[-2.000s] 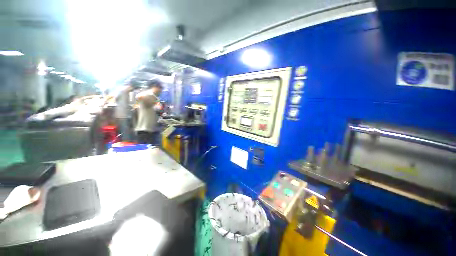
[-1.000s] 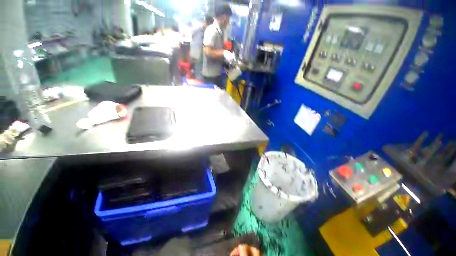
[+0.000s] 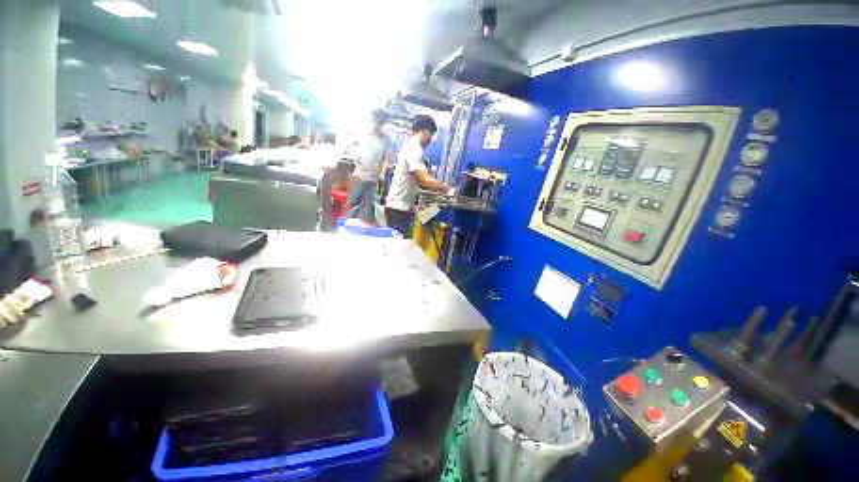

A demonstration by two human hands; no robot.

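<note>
Neither of my hands shows in the head view now. A flat black rectangular moulded part [image 3: 279, 297] lies on the steel bench [image 3: 396, 299] in front of me. A thicker black stack [image 3: 214, 241] sits behind it to the left. A crumpled white glove [image 3: 193, 282] with a reddish cuff lies beside the part. The open blue crate [image 3: 273, 465] under the bench holds black parts; its lower part is cut off by the frame edge.
A whitish scrap bucket [image 3: 529, 414] with black strips stands right of the bench. The press control box [image 3: 666, 393] and blue press [image 3: 603, 85] are on the right. A clear bottle [image 3: 64, 221] stands at left. Two people [image 3: 407, 177] stand farther back.
A hand seen at the bottom edge one second ago is out of view. The view has tilted up, so the bench, crate and bucket sit lower in the frame.
</note>
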